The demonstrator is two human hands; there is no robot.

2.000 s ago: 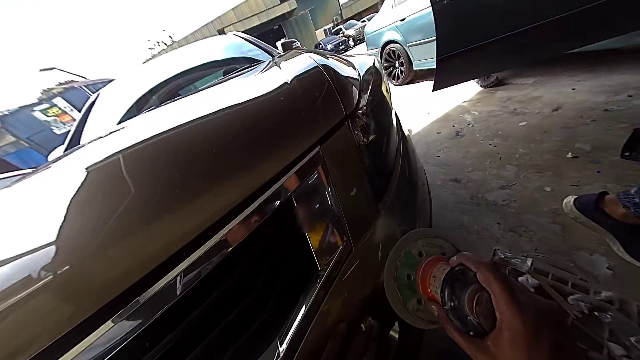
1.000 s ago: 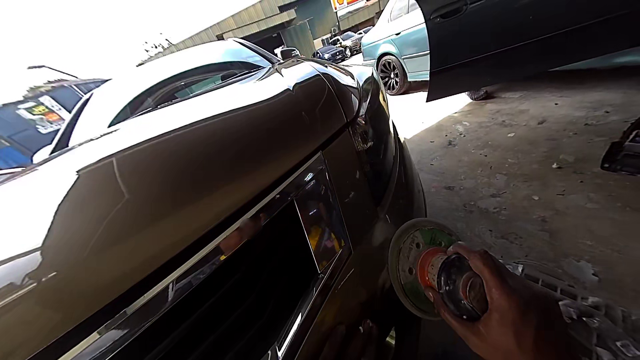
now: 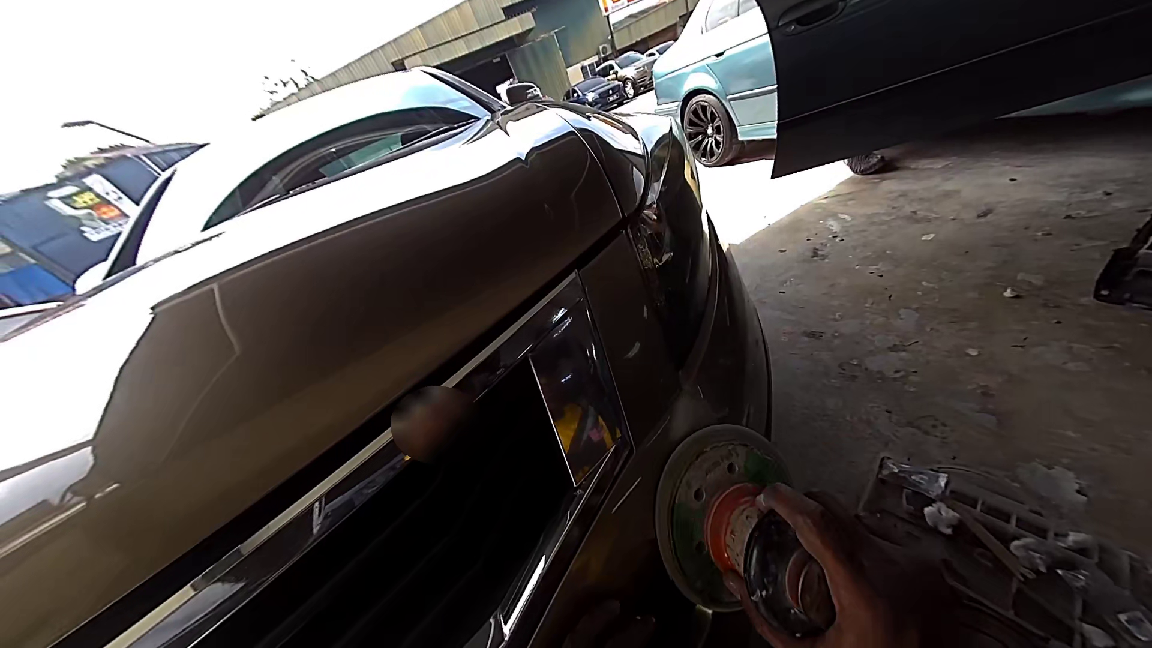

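My right hand (image 3: 855,567) grips the black body of a round orbital sander (image 3: 720,517) at the lower right. Its disc, green and grey with holes, stands nearly upright close to the front bumper (image 3: 621,513) of a dark brown car; whether disc and paint touch cannot be told. Left of the sander is the car's chrome-framed grille (image 3: 432,531), and above it the glossy hood (image 3: 360,297). A headlight (image 3: 688,279) sits at the front corner. My left hand is not in view.
A plastic car part with scraps on it (image 3: 1017,540) lies on the stained concrete floor (image 3: 900,360) at right. A dark object (image 3: 1125,270) is at the right edge. An open dark car door (image 3: 954,72) reaches in from the upper right, before a teal car (image 3: 747,90).
The foot in a dark shoe at the right edge two seconds ago is out of the frame. My right hand still holds the sander beside the bumper.
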